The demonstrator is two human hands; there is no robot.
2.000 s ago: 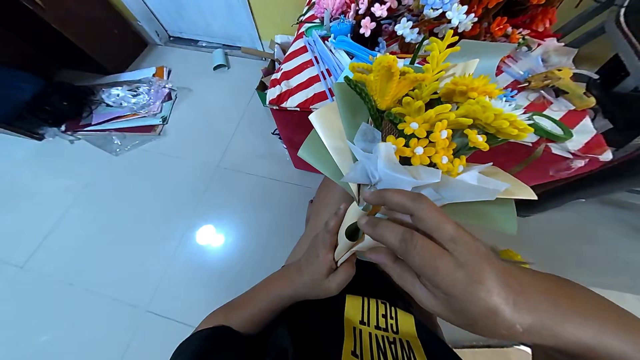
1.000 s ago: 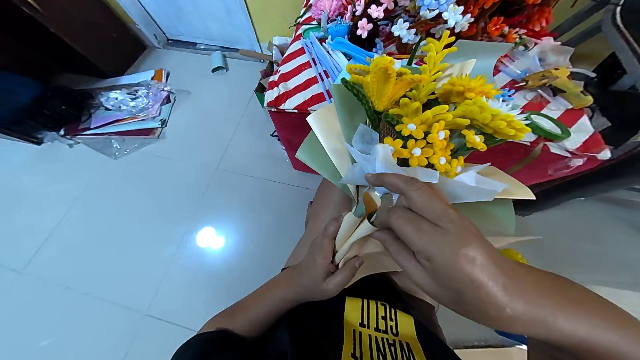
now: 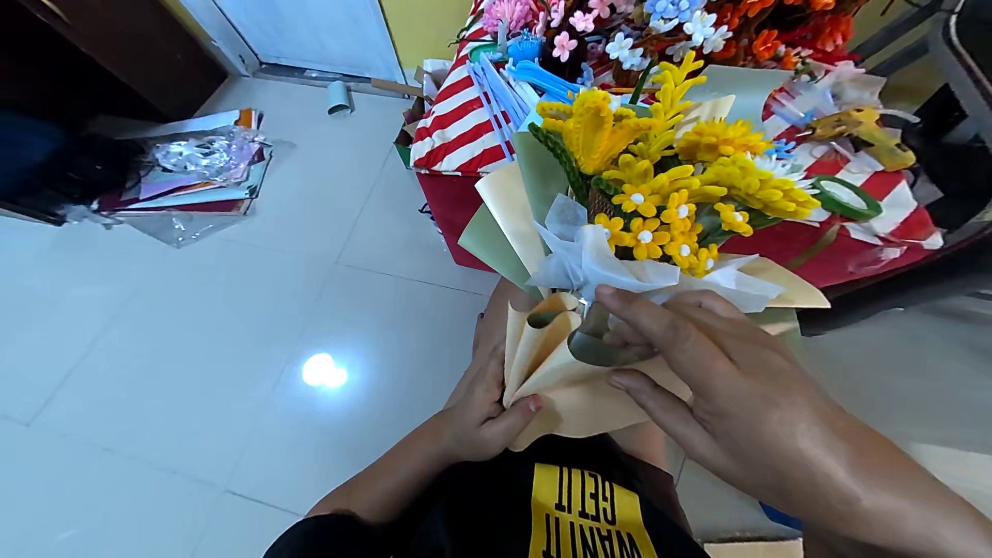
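A bouquet of yellow pipe-cleaner flowers (image 3: 659,170) rests over my lap, its heads toward the table. White tissue paper (image 3: 597,256) surrounds the flowers, with cream and green wrapping paper (image 3: 573,387) outside it. My left hand (image 3: 488,411) grips the gathered folds of the wrapping paper at the lower left, thumb on top. Over the right part of the wrapping lies my right hand (image 3: 713,372); its index fingertip is at the tissue's lower edge and its curled fingers hold a turned-back fold of the paper, green on the inside.
Behind the bouquet is a table with a red-and-white striped cloth (image 3: 449,132), pink, blue and orange craft flowers (image 3: 562,46), and a roll of green tape (image 3: 845,198). Stacked papers and clear plastic (image 3: 194,163) lie on the tiled floor at left. A black chair (image 3: 961,46) stands at right.
The lower wrapping paper has been spread wider and folded into pleats between my hands. My right hand has moved to the right, away from my left hand, which stays at the left edge.
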